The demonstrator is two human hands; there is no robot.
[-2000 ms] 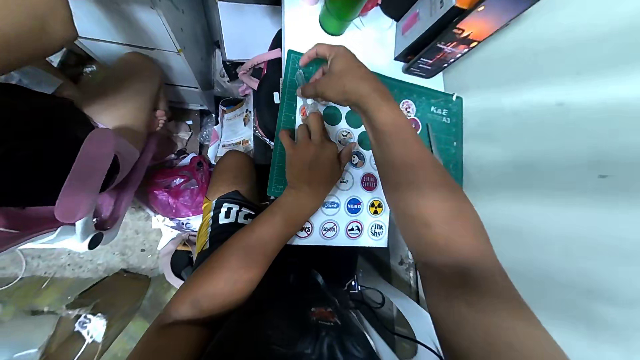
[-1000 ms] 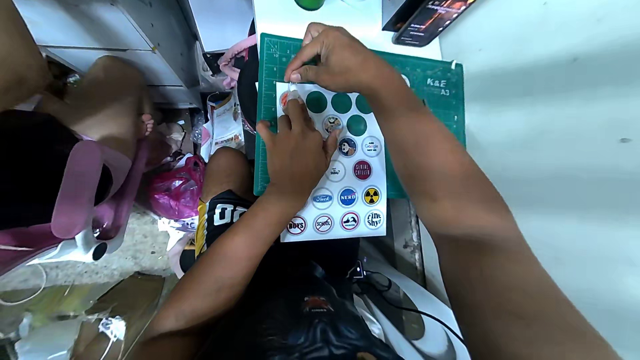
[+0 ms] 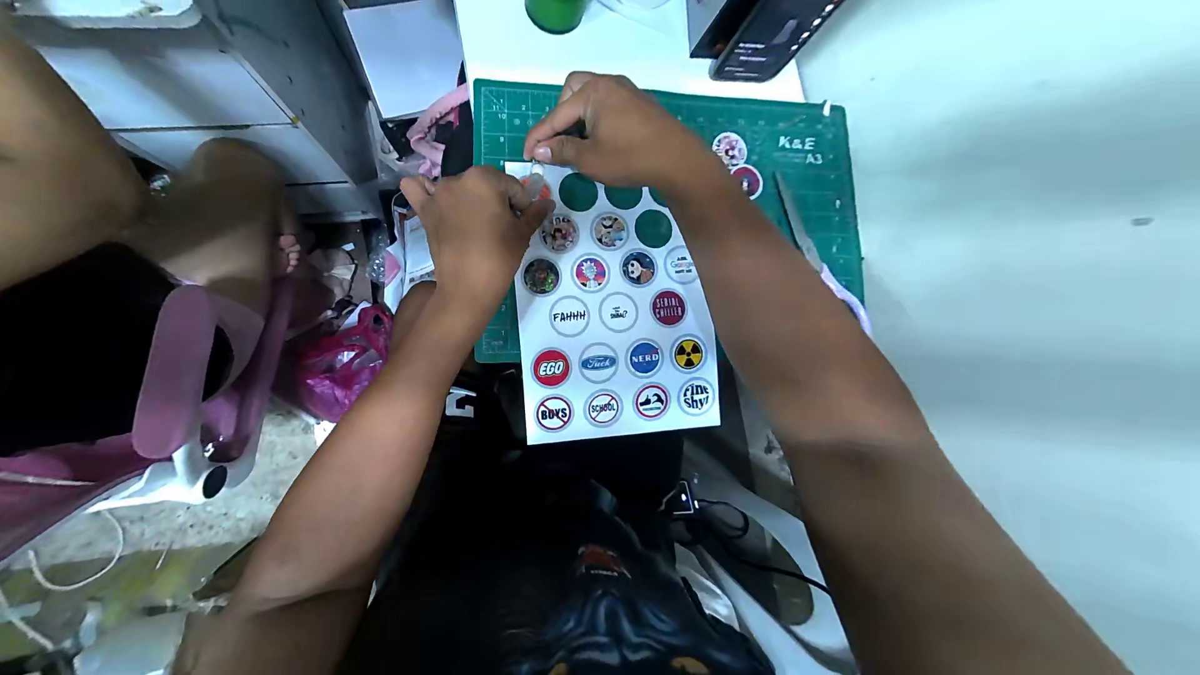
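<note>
A white sheet of round printed stickers (image 3: 619,337) lies on a green cutting mat (image 3: 497,328), its lower edge hanging over the table's front edge. Several round holes near its top show the green mat. My left hand (image 3: 478,220) is at the sheet's top left corner, fingertips beside a reddish round sticker (image 3: 546,192). Just above that corner, my right hand (image 3: 609,131) pinches something small and clear between thumb and forefinger; what it is cannot be told. Two loose round stickers (image 3: 729,148) and a thin pointed tool (image 3: 797,220), perhaps scissors, lie on the mat, right of my right wrist.
Behind the mat, a green container (image 3: 556,11) and a dark phone-like device (image 3: 773,42) stand on the white table (image 3: 637,56). A white wall is at the right. At the left are a person's bare leg (image 3: 216,206), a pink chair (image 3: 169,375) and a pink plastic bag (image 3: 352,366).
My left hand has moved off the middle of the sheet to its top left edge, uncovering more stickers. My right hand stays near the top left corner.
</note>
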